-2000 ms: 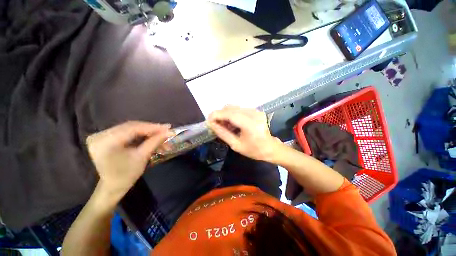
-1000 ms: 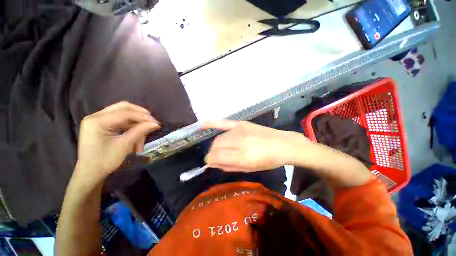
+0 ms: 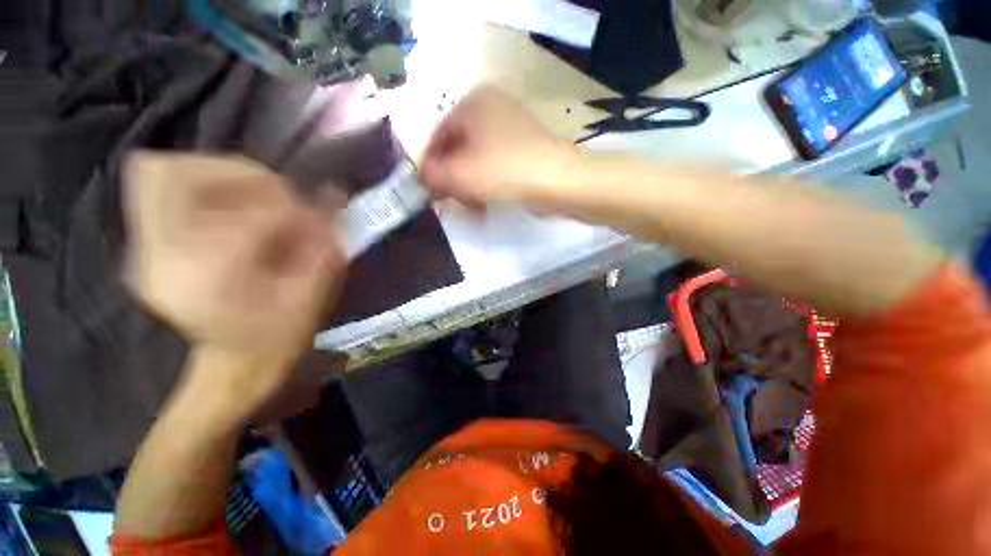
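A small white printed label (image 3: 377, 213) is stretched between my two hands, above the dark brown fabric (image 3: 393, 272). My right hand (image 3: 489, 152) pinches its right end near the machine's needle area. My left hand (image 3: 234, 255) is blurred and holds its left end; its fingertips are not clear. The brown fabric lies over the left of the table and hangs down over its front edge. The needle area (image 3: 375, 49) is just behind the label, under the bright lamp.
Black thread snips (image 3: 652, 112), a black fabric piece (image 3: 636, 49) with a white piece (image 3: 554, 20) on it, and a smartphone (image 3: 837, 87) lie on the table behind my right arm. A red basket (image 3: 689, 317) with brown pieces stands at the right, partly hidden by my sleeve.
Both hands have moved up from the table's front edge towards the needle area. The white label, low at my right hand a second ago, is now stretched between both hands.
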